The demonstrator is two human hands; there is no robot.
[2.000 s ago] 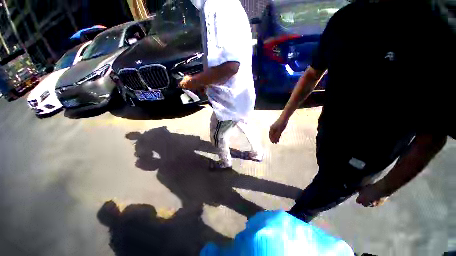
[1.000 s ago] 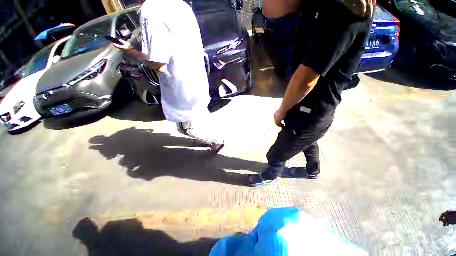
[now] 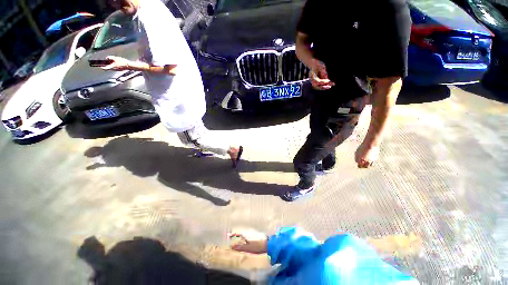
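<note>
My left hand [image 3: 249, 243] shows small and blurred at the bottom centre, reaching left out of the bright blue smock sleeve [image 3: 289, 245]. Its fingers are loosely curled with a gap between them, and nothing shows in it. The blue smock [image 3: 348, 261] fills the bottom edge beside the sleeve, washed out by sun. My right hand is out of the picture.
A person in white [image 3: 172, 83] walks ahead left, holding a dark phone [image 3: 101, 63]. A person in black [image 3: 353, 44] walks ahead right. Parked cars, including a black one [image 3: 223, 55], line the far side of the sunlit concrete [image 3: 423, 167]. Shadows lie left.
My left hand has come into view beyond the blue sleeve. The hand at the right edge is gone. The person in black has raised one hand; the black car's front now shows between both people.
</note>
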